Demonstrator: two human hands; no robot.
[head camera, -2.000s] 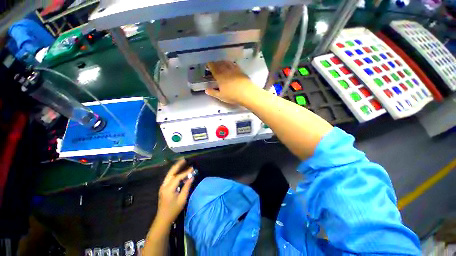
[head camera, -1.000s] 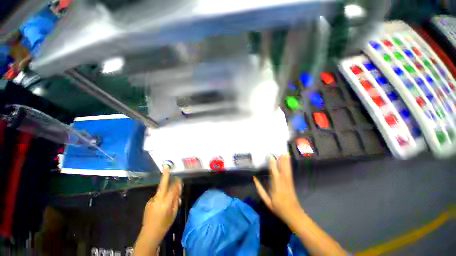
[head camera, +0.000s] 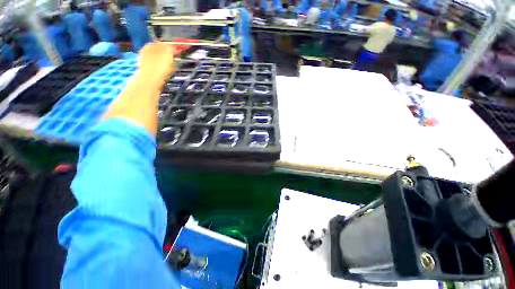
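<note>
A black tray (head camera: 217, 148) with rows of deep square pockets holds dark, shiny watch units. It lies on a raised surface behind the press. My left hand (head camera: 157, 59) reaches over the tray's far left corner, at the end of a blue sleeve. The hand is blurred and its fingertips are not clear, so I cannot tell whether it holds anything. My right hand is out of the picture.
Blue tray (head camera: 84, 101) and black trays (head camera: 62, 84) lie left. The press's white top plate (head camera: 299, 242) and black-ended cylinder (head camera: 367, 242) are lower right. The blue box (head camera: 217, 259) is below. White boards (head camera: 344, 124) lie right; people stand behind.
The view has swung up from the press front to over its top. My hands were at the green buttons; my left arm now stretches up and forward, and my right hand has left view.
</note>
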